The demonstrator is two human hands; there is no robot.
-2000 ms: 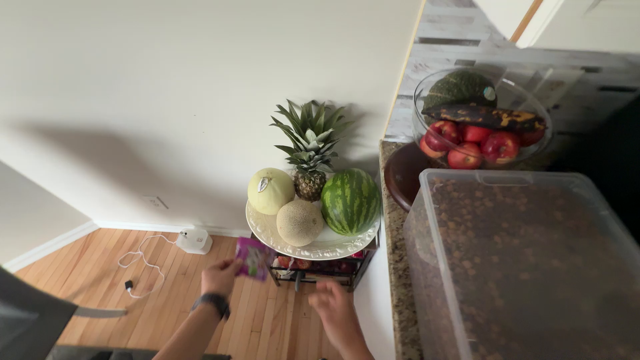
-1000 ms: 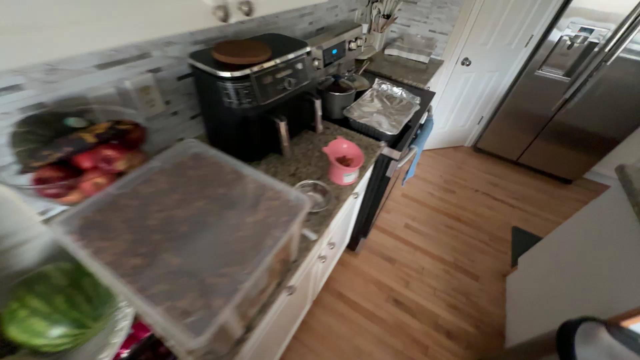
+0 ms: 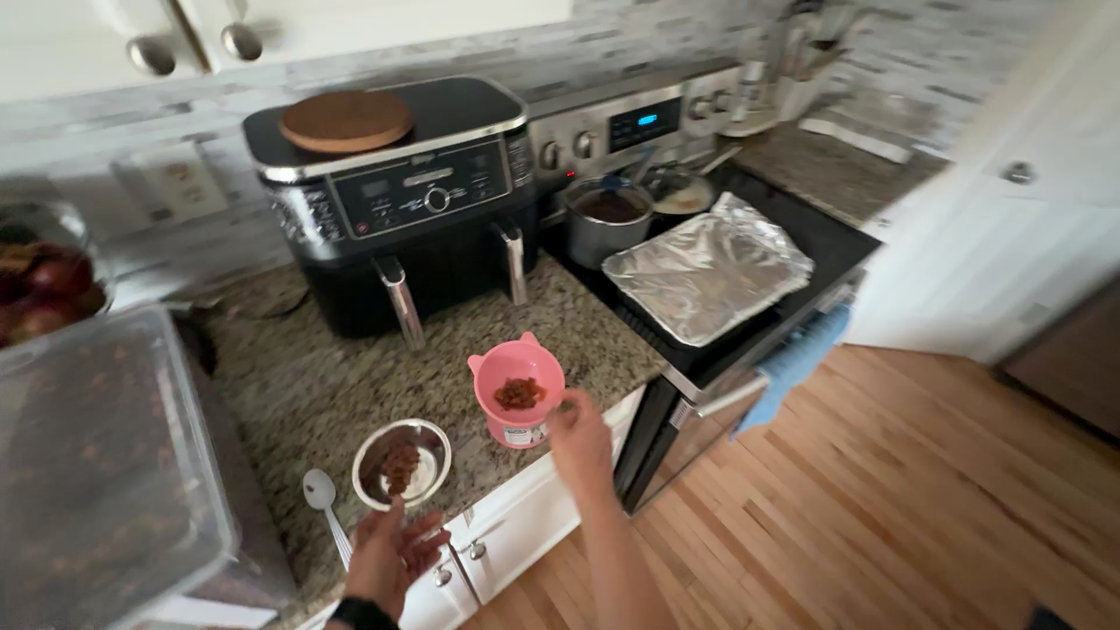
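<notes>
A pink raised pet bowl with two ear-shaped tabs (image 3: pixel 523 372) stands near the counter's front edge, with brown chunky food inside. My right hand (image 3: pixel 579 437) is at its right rim, fingers bent; whether they grip it is unclear. Left of it sits a stainless steel bowl (image 3: pixel 366 437), also holding some brown food. Just below that bowl is my left hand (image 3: pixel 392 547), fingers spread, thumb near the rim, with a dark band on the wrist. A metal spoon (image 3: pixel 320 490) lies to the left of the steel bowl.
A large translucent plastic bin (image 3: pixel 96 472) occupies the counter's left side. Behind the bowls stands a black dual-drawer air fryer (image 3: pixel 394 192). On the stove are a foil-covered tray (image 3: pixel 713 267) and a pot (image 3: pixel 605 219). A blue towel (image 3: pixel 792 367) hangs from the oven handle.
The view has swung right from the fruit platter to the counter. The purple packet seen in my left hand two seconds ago is no longer in view. Both hands are now by the bowls.
</notes>
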